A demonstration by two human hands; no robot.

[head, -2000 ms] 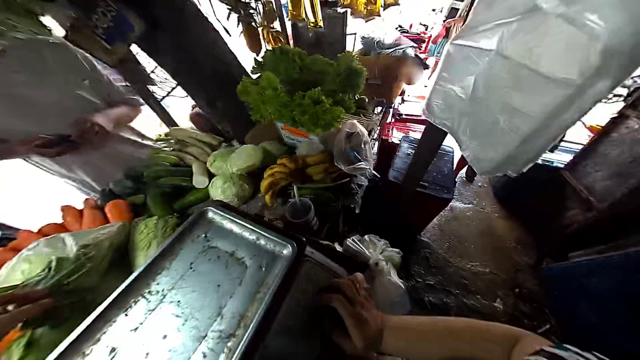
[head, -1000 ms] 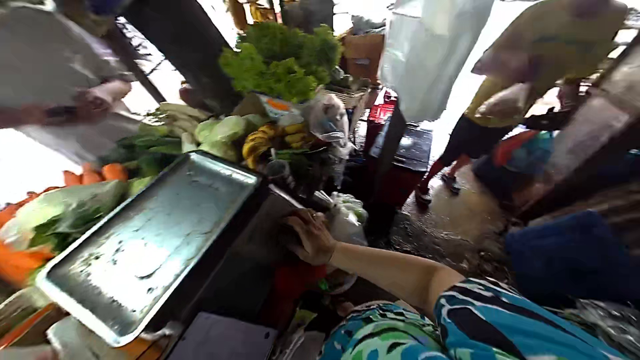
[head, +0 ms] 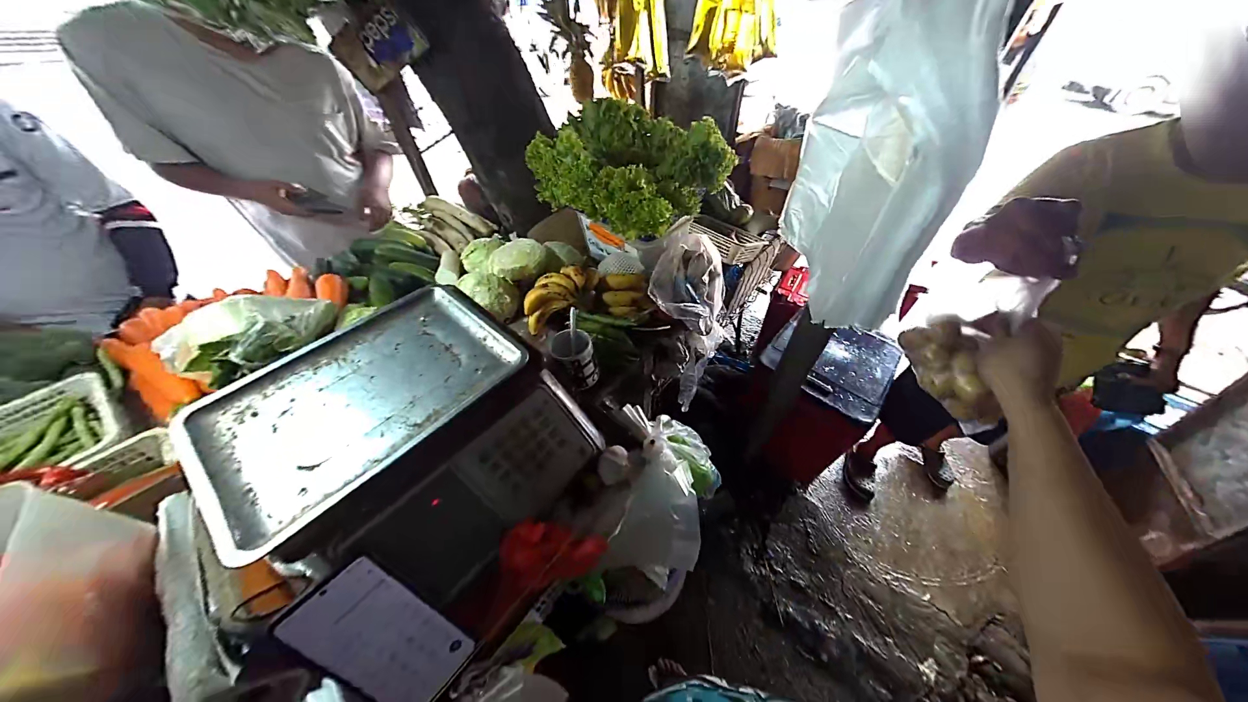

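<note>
My right hand (head: 1019, 361) reaches out at the right, shut on the top of a plastic bag of round, pale yellowish produce (head: 946, 370). Close behind the bag is a hand of a person in a yellow shirt (head: 1131, 253); whether it touches the bag cannot be told. My left hand is not in view. On the left side stands a weighing scale with a metal tray (head: 351, 409) that holds nothing large, and its keypad (head: 526, 453) faces me. A phone or tablet (head: 375, 629) lies below the scale.
Carrots (head: 146, 361), cabbages (head: 522, 261), bananas (head: 556, 294) and leafy lettuce (head: 629, 171) lie beyond the scale. A clear plastic sheet or bags (head: 892, 166) hang at centre right. A red cooler (head: 829, 400) stands on the wet floor (head: 877, 565). Another person (head: 263, 127) stands at the left.
My right hand has moved from beside the scale out to the right and now holds the bag. The person in yellow is nearer. The view has shifted.
</note>
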